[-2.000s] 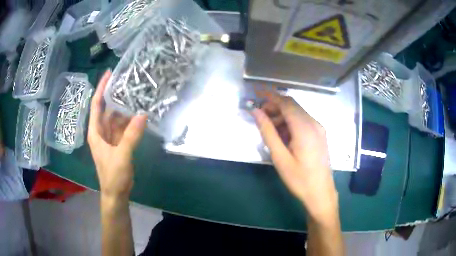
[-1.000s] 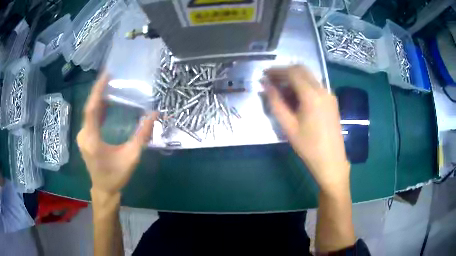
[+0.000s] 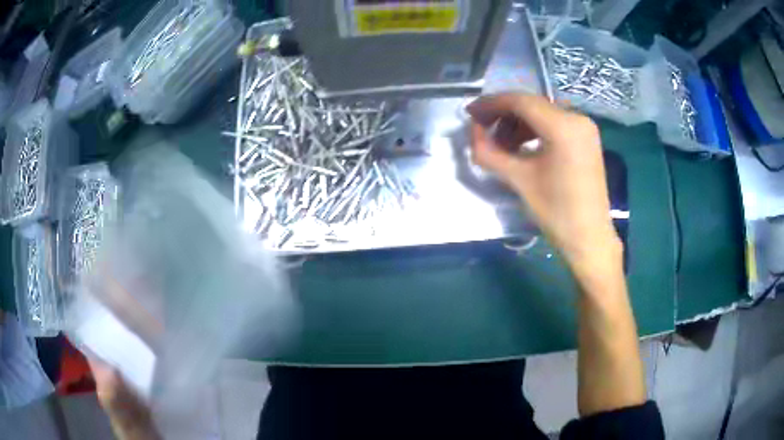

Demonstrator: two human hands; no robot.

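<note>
My left hand (image 3: 123, 391), partly hidden and blurred, holds a clear plastic tub (image 3: 206, 266) at the lower left, over the bench's front edge; no pins show in it. Many metal pins (image 3: 309, 155) lie heaped on the left and middle of the metal tray (image 3: 464, 215). A small dark-grey fixture (image 3: 404, 144) stands among them below the grey machine head (image 3: 391, 51). My right hand (image 3: 542, 155) is above the tray's right side, thumb and fingers curled close together; a small bright spot shows at the curled fingers, and whether they hold a pin is unclear.
Tubs of pins stand at left (image 3: 90, 215) and upper left (image 3: 176, 60). Another tub of pins (image 3: 593, 77) is at upper right, beside one with a blue edge (image 3: 707, 112). A black slab (image 3: 615, 206) lies right of the tray, partly behind my right wrist. A cable runs along the right.
The tub, full of pins two seconds ago, was tipped over the tray and has moved down left with my left hand. Pins now cover the tray's left side. My right hand moved slightly right.
</note>
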